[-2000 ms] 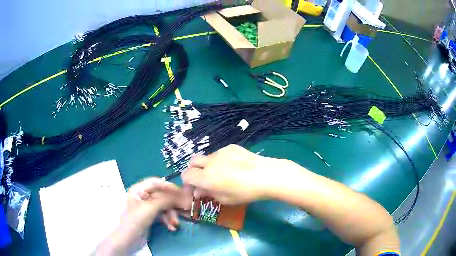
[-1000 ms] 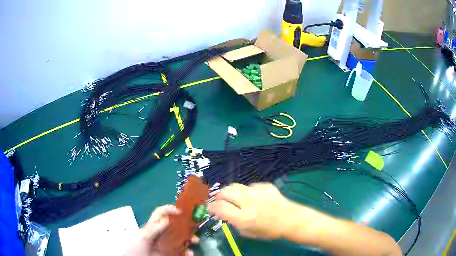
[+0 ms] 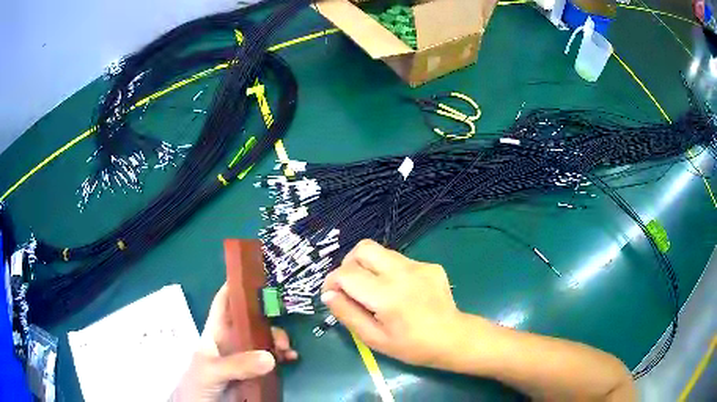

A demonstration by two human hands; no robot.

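My left hand [image 3: 228, 363] holds the reddish-brown wooden block [image 3: 250, 314] upright, thumb across its lower part. A green terminal block [image 3: 271, 301] sticks out from the block's right side. My right hand [image 3: 385, 302] is just right of it, fingers pinched around black wires [image 3: 329, 320] whose marked ends show below the fingertips. The wire ends and the terminal block are apart. The main wire bundle [image 3: 472, 173] lies behind my right hand, its white-marked ends beside the block. No screwdriver can be made out.
White paper [image 3: 134, 345] lies at left, near a clear plastic bag [image 3: 41, 363]. A second black bundle [image 3: 189, 149] curves at back left. The open carton [image 3: 444, 59], yellow-handled scissors [image 3: 456, 115] and a translucent jug [image 3: 591, 53] are at the back. A green tag [image 3: 657, 235] lies at right.
The wooden block has moved left and stands more upright. The green terminal block now shows apart from my right hand's fingers. The camera view has shifted downward.
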